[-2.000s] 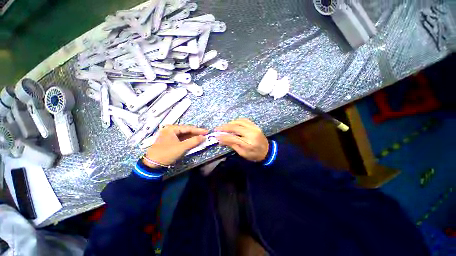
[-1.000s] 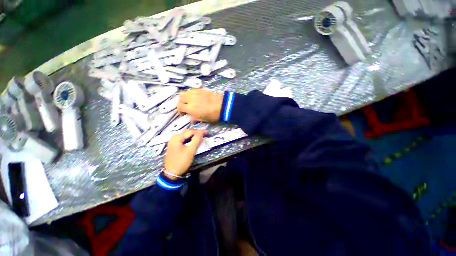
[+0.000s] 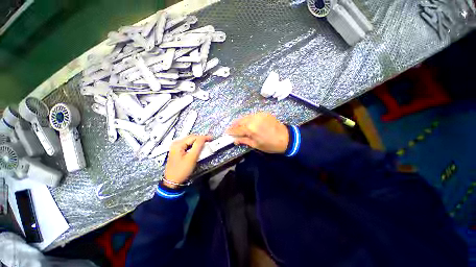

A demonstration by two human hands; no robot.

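A white handle cover [image 3: 218,145] lies at the bench's near edge, between my two hands. My left hand [image 3: 182,157] holds its left end between thumb and fingers. My right hand [image 3: 259,133] holds its right end, fingers over the strip. The fingers hide both ends of it. A large loose pile of white-grey handle covers [image 3: 151,78] lies just beyond my hands.
A handheld fan [image 3: 68,136] stands at the left among several others. A phone [image 3: 27,215] lies on a paper sheet [image 3: 49,214]. A white lump [image 3: 276,86] with a dark rod [image 3: 321,109] lies right. Another fan [image 3: 344,21] and small grey parts [image 3: 443,18] lie farther right.
My right hand has come back from the pile's near edge to the strip at the bench edge. My left hand stays at the strip. The white lump and rod show again.
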